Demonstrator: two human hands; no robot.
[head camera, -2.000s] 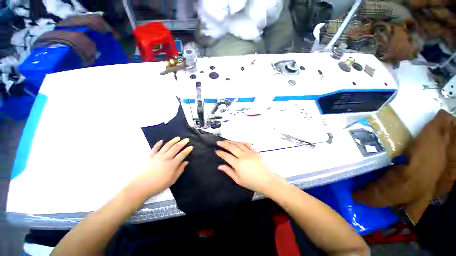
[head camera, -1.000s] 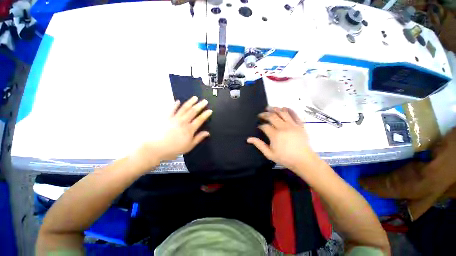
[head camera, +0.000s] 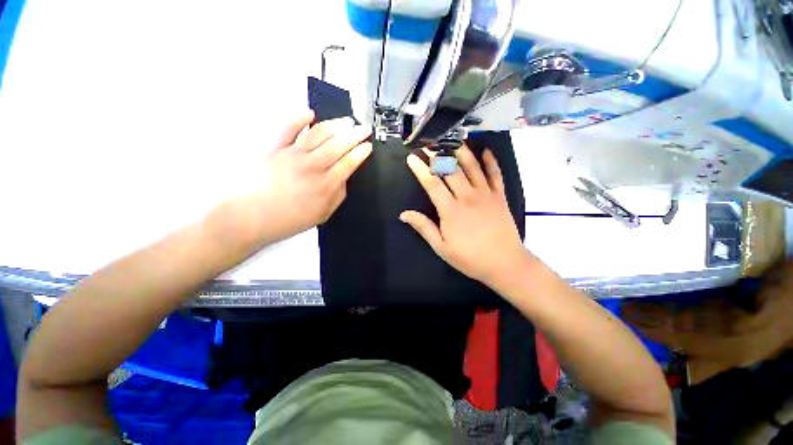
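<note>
A black cut piece (head camera: 378, 235) lies flat on the white sewing table, its upper edge under the presser foot (head camera: 388, 124) of the lockstitch machine (head camera: 600, 61). My left hand (head camera: 313, 174) lies on the cloth's left edge, fingertips close to the left of the foot. My right hand (head camera: 474, 213) lies flat with spread fingers on the right part of the cloth, fingertips just right of the foot and partly behind a small metal knob. Neither hand grips the cloth. A corner of the cloth sticks out above my left hand. The needle tip cannot be made out.
Thread snips (head camera: 607, 202) lie on the machine bed right of the cloth. The table's ruler-marked front edge (head camera: 252, 294) runs below my forearms. Under it are a red stool (head camera: 483, 361) with a black strip and blue plastic (head camera: 178, 365). Brown cloth (head camera: 696, 322) hangs at the lower right.
The view has moved closer to the machine head. Both hands have moved up the cloth to beside the presser foot, and more of the cloth's top edge lies beyond the foot.
</note>
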